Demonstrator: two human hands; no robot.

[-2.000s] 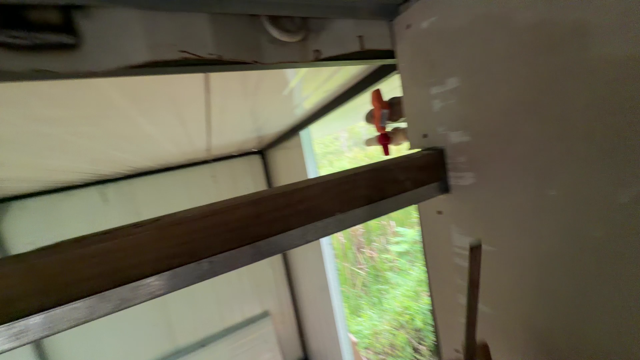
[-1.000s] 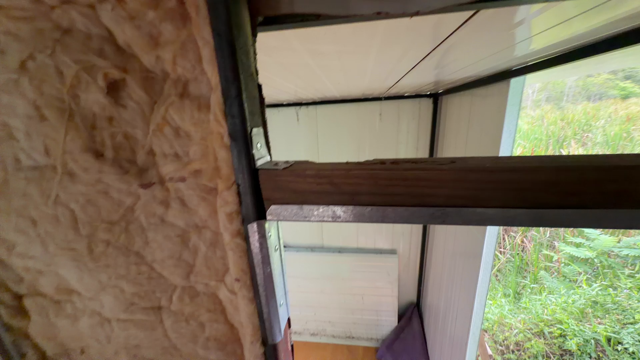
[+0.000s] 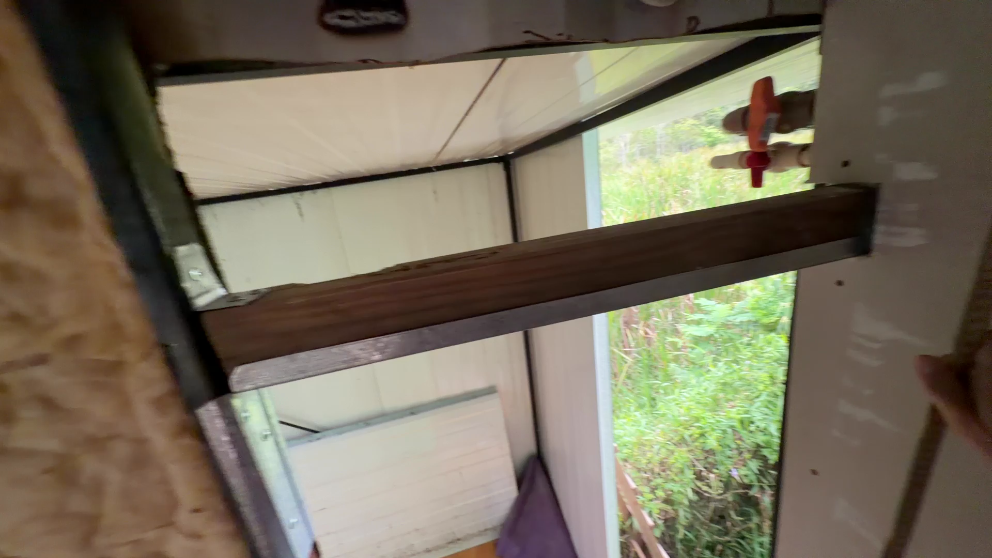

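My right hand (image 3: 957, 399) is at the right edge, partly cut off and blurred, its fingers closed around a thin brown strip (image 3: 918, 480), seemingly wood. The strip slants in front of a pale wall panel (image 3: 860, 372) with screw heads and whitish smears. My left hand is out of view. Left of my right hand, a dark wooden beam (image 3: 542, 263) with a metal strip (image 3: 434, 333) along its lower edge spans the opening. Its left end meets a metal angle bracket (image 3: 198, 275); its right end meets the pale panel.
Orange-handled (image 3: 763, 112) and red-handled (image 3: 757, 167) pipe valves project above the beam's right end. Brown fibrous insulation (image 3: 70, 325) lines the left, beside a dark metal post (image 3: 139, 201). Beyond the beam are white panels (image 3: 395, 473), purple cloth (image 3: 535, 515) and green plants (image 3: 697, 387).
The view has swung widely between frames. My right hand and the strip, out of view one second ago, are visible again at the right edge.
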